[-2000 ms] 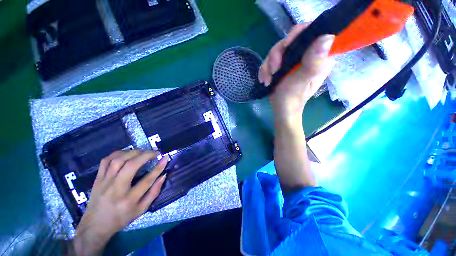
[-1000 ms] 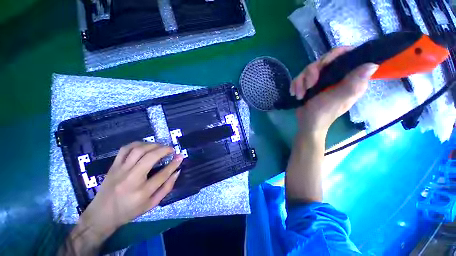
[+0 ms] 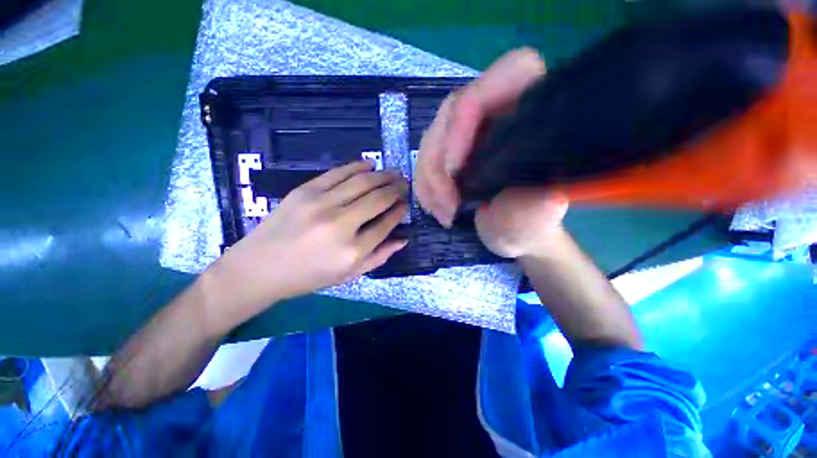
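Note:
The black plastic housing (image 3: 313, 139) lies on a silvery protective sheet (image 3: 269, 45). A white metal bracket (image 3: 252, 185) sits at its left end; another (image 3: 372, 160) shows beside the centre strip (image 3: 394, 125). My left hand (image 3: 336, 224) rests on the middle of the housing, fingertips near the strip; whether it pinches something small is hidden. My right hand (image 3: 493, 161) grips the orange and black electric screwdriver (image 3: 627, 107), its dark end pointing down at the housing just right of the strip. The screwdriver is blurred and hides the housing's right part; its bit cannot be seen.
The green bench mat (image 3: 98, 170) lies around the sheet. A corner of another wrapped part (image 3: 45, 31) shows at the top left. A dark cord (image 3: 663, 241) runs behind my right forearm. Translucent wrapping (image 3: 788, 215) shows at the right edge, above the blue floor (image 3: 717, 295).
My right hand has brought the screwdriver from the screw dish over to the middle of the housing. My left hand stays on the housing. The view has shifted, and the dish no longer shows.

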